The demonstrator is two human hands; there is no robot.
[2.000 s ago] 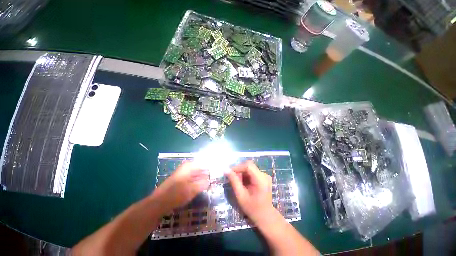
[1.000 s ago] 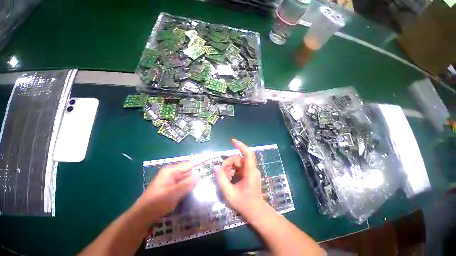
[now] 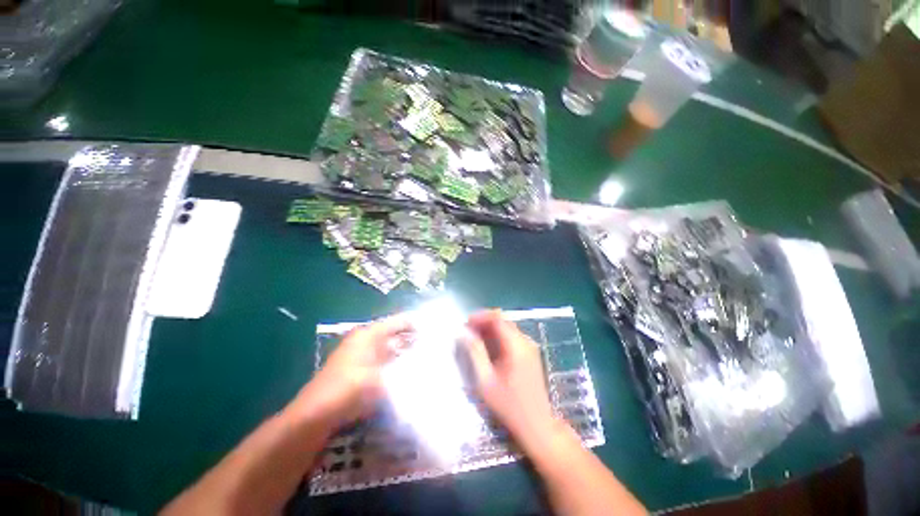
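A clear gridded sheet (image 3: pixel 570 403) with pale edge strips and small dark pieces in its cells lies on the dark-green bench under my hands. My left hand (image 3: pixel 361 365) is over its left part, fingers bent inward. My right hand (image 3: pixel 509 365) is over its right part, thumb and fingers bent toward the left hand. White glare between the hands hides the fingertips and anything they hold. A loose pile of small circuit boards (image 3: pixel 388 242) lies just beyond. A clear tray (image 3: pixel 434 141) heaped with green boards stands behind the pile.
A second tray of darker boards (image 3: pixel 696 292) under crumpled plastic is at right, beside a long white strip (image 3: pixel 829 338). A white smartphone (image 3: pixel 197 260) and a dark striped stack (image 3: pixel 91 287) are at left. Two clear cups, one clear (image 3: pixel 603 62), one with brownish liquid (image 3: pixel 661 86), stand upper right.
The right index finger, raised a second ago, is now bent down. The glare between the hands has grown. The whole view has shifted with the head.
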